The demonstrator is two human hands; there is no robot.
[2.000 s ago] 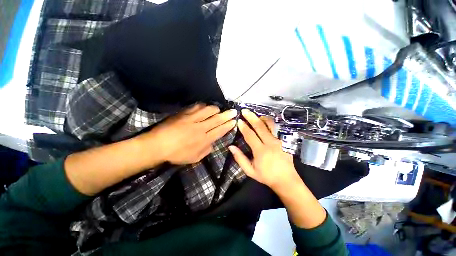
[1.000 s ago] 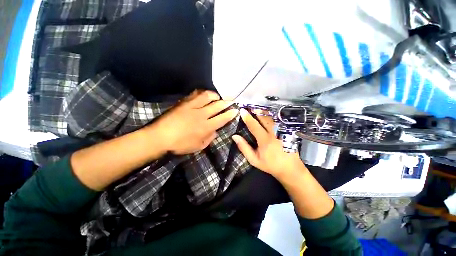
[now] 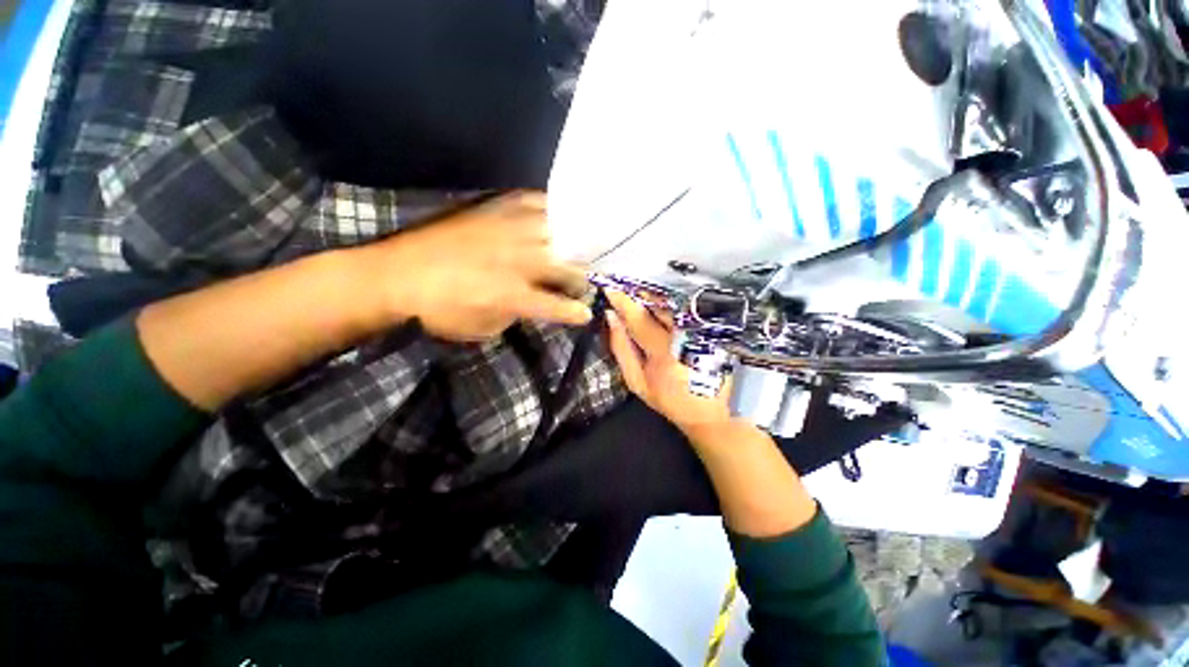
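Observation:
The plaid garment (image 3: pixel 339 430) is bunched left of the needle area and over the wearer's lap. Black lining (image 3: pixel 411 91) lies flat beyond it. My left hand (image 3: pixel 476 267) rests on the garment, fingers toward the needle area, its fingertips partly hidden by the machine head. My right hand (image 3: pixel 659 365) is beside the presser foot area (image 3: pixel 613 289), its thumb and a finger at a narrow dark strip (image 3: pixel 567 384) of the garment. The fingertips of both hands are close together. The exact grip is partly hidden.
The white sewing machine head (image 3: pixel 835 143) with blue stripes fills the upper right. A thread (image 3: pixel 645 224) shows against it. Black fabric (image 3: pixel 835 437) lies under the machine's metal parts. The control panel (image 3: pixel 978 472) is at the bed's right end. Yellow-black tape (image 3: pixel 721 619) marks the floor.
The view has shifted, so more of the machine head shows. My left hand has drawn its fingers slightly apart from my right, and my right hand has turned, its fingers now lower beside the needle area.

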